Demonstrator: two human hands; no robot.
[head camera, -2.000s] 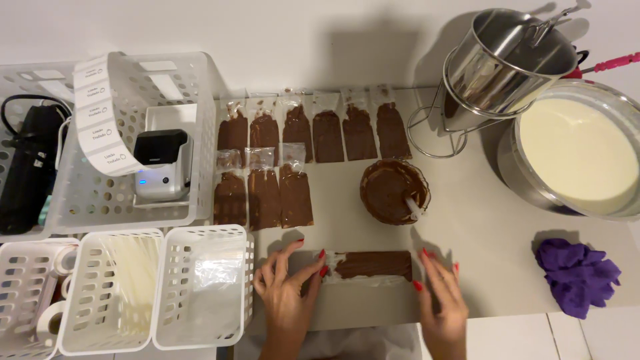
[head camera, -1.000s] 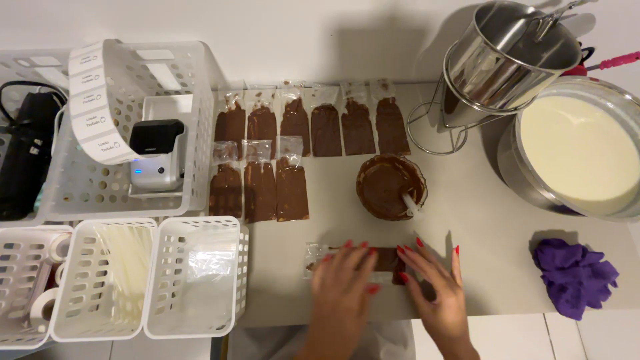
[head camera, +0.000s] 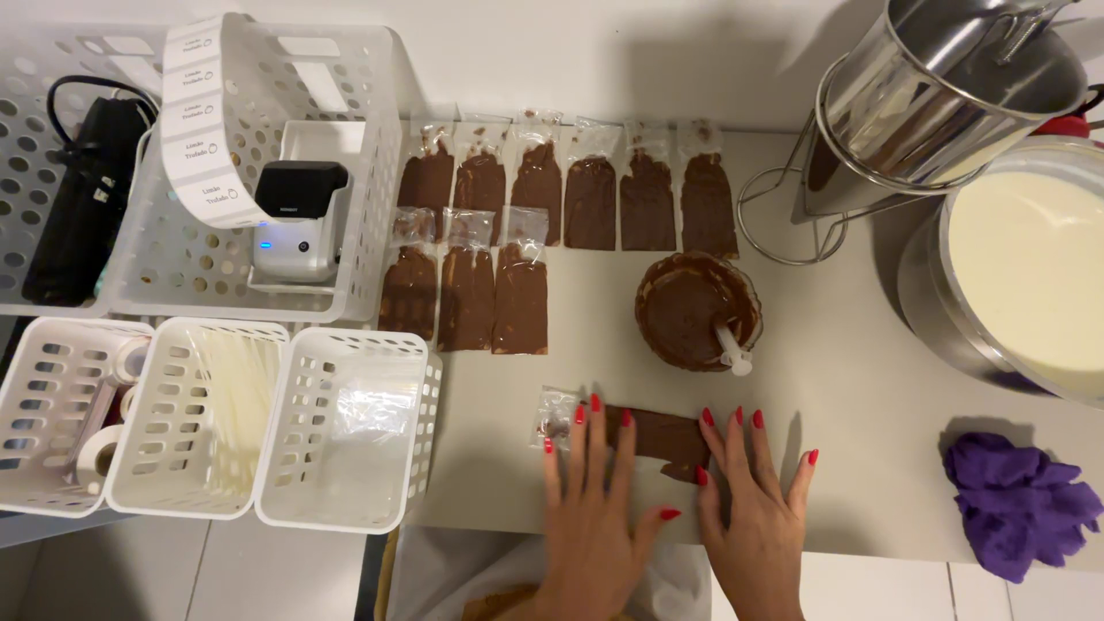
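A clear plastic bag smeared with chocolate (head camera: 660, 431) lies flat near the counter's front edge. The spread fingers of my left hand (head camera: 595, 509) rest on its left part, near the clear end. At its right end, the fingertips of my right hand (head camera: 749, 509) touch the bag, fingers apart. Behind them sits a glass bowl of melted chocolate (head camera: 690, 306) with a white-handled utensil (head camera: 733, 349) leaning in it. Several chocolate-filled bags (head camera: 591, 203) lie in two rows at the back.
A steel funnel (head camera: 931, 95) on a wire stand (head camera: 789, 250) and a pot of cream-coloured mixture (head camera: 1026, 267) stand right, above a purple cloth (head camera: 1018, 504). At left are a label printer (head camera: 297, 241) in a large basket (head camera: 371, 172) and small white baskets (head camera: 345, 517).
Over the last second my left hand has shifted left along the bag. Two seconds ago both hands were apart at its ends, with more of the chocolate showing between them.
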